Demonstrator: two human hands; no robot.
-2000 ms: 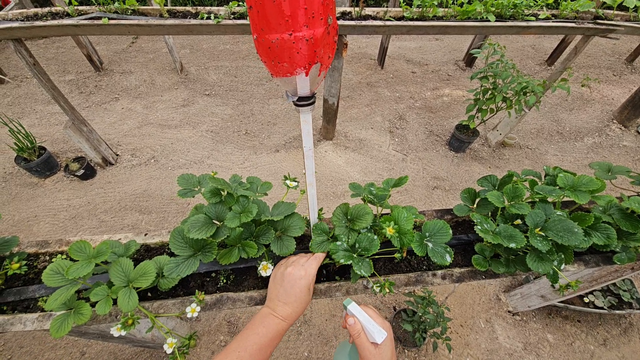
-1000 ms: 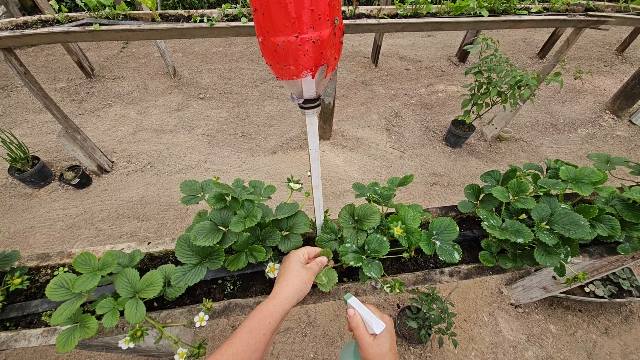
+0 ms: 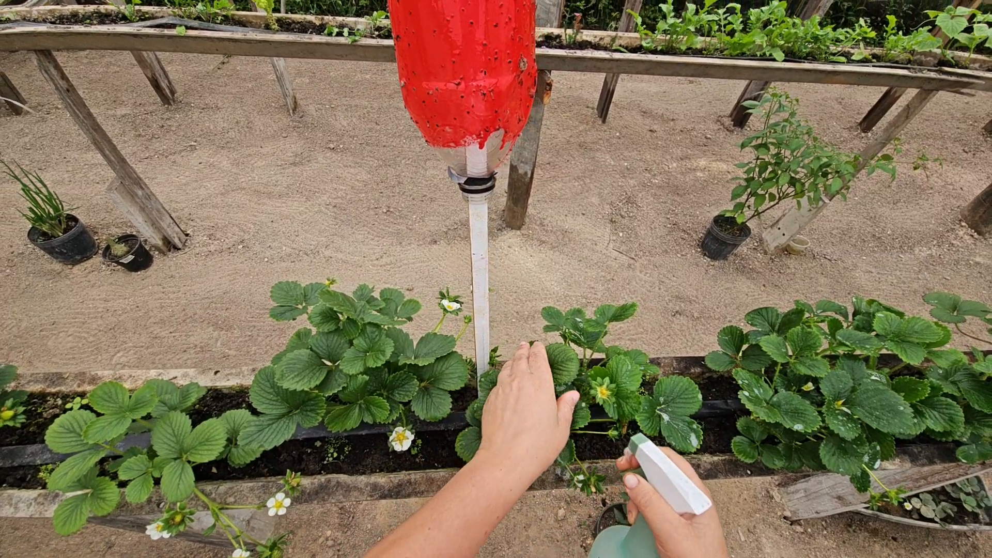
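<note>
My left hand lies over the left leaves of a strawberry plant in a wooden planter, its palm turned down and its fingertips among the foliage. Whether it pinches a leaf is hidden. My right hand is wrapped around a spray bottle with a white trigger head and a pale green body, partly cut off at the bottom edge. The bottle's nozzle points up and left, near the plant's lower leaves. Another strawberry plant with white flowers grows left of my left hand.
A red-coated plastic bottle sits upside down on a white stake rising from the planter. Behind are a raised wooden bed and potted plants. More strawberry plants grow at the right.
My left hand has moved up and right from the planter's front edge and now covers the plant's left leaves. My right hand still holds the spray bottle.
</note>
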